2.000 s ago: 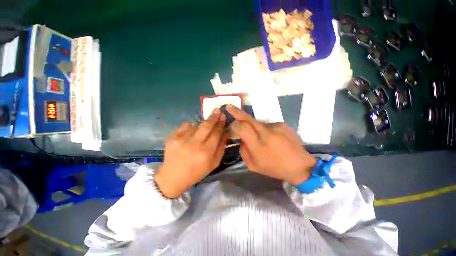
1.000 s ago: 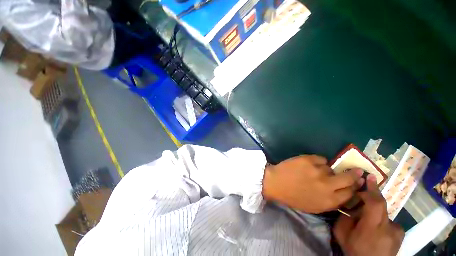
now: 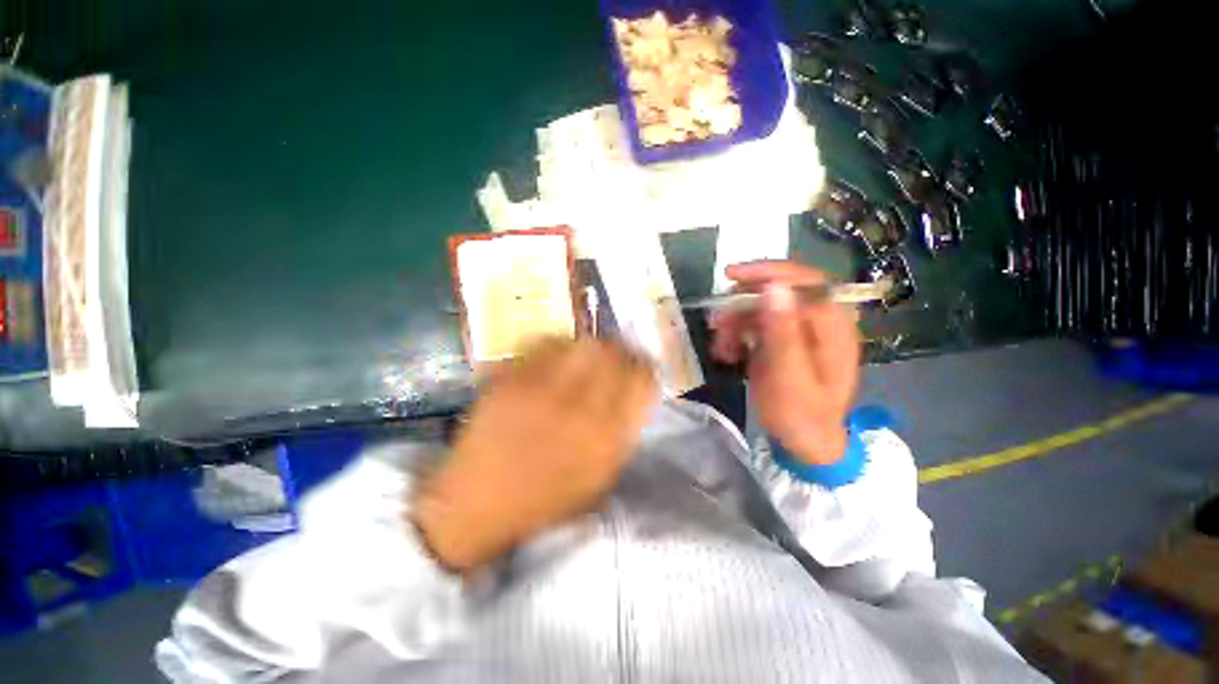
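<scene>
My right hand (image 3: 802, 361) holds thin tweezers (image 3: 856, 291) between thumb and fingers, their pale end to the right and their point to the left. My left hand (image 3: 535, 448) is blurred, back up, with curled fingers at the near edge of the cream pad with a red-brown border (image 3: 515, 297). Whether it holds anything is hidden. The adhesive sheet with small orange marks (image 3: 678, 350) lies between the two hands, partly covered by my left hand. Several small black housings with shiny rims (image 3: 940, 223) stand loose on the mat at the right.
A blue-purple bin (image 3: 761, 80) of tan scraps stands at the back, on white paper strips (image 3: 753, 238). White-edged stacked sheets (image 3: 96, 254) lean against a blue unit (image 3: 23, 174) at the far left. The bench's near edge runs just before my body.
The view has swung back from the left. My hands, together over the pad before, are now apart. My right hand has moved right and now visibly holds the tweezers; my left hand is nearer my body.
</scene>
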